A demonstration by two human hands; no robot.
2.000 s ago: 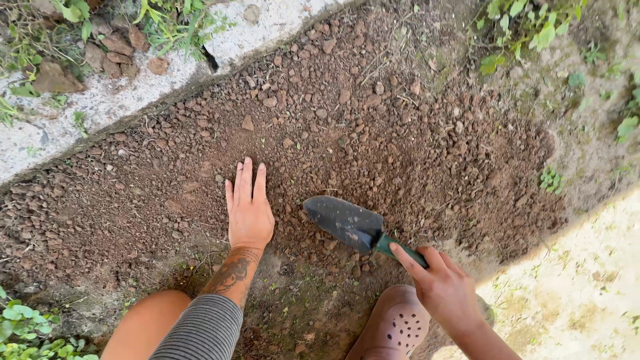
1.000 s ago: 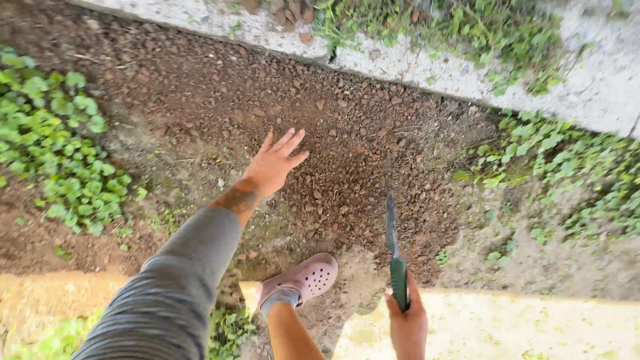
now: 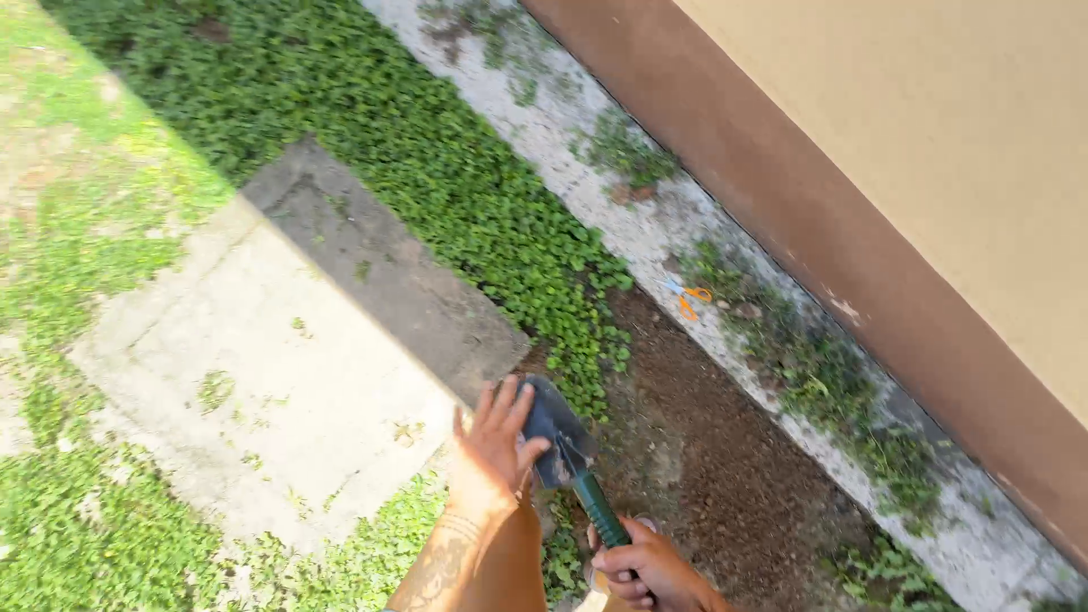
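Observation:
A garden trowel with a dark metal blade and a green handle is gripped by my right hand at the lower middle. Its blade points up and to the left. My left hand has its fingers spread and overlaps the blade's left edge; whether it touches the metal I cannot tell. Loose brown soil lies to the right, below both hands. Part of a shoe shows behind my right hand.
Orange-handled scissors lie on the concrete curb, which runs along a brown and beige wall. Pulled weeds lie along the curb. A concrete slab and leafy ground cover are at the left and top.
The view has swung widely, bringing the slab, scissors and wall into sight. My left hand was apart from the trowel over the soil; now it is at the blade.

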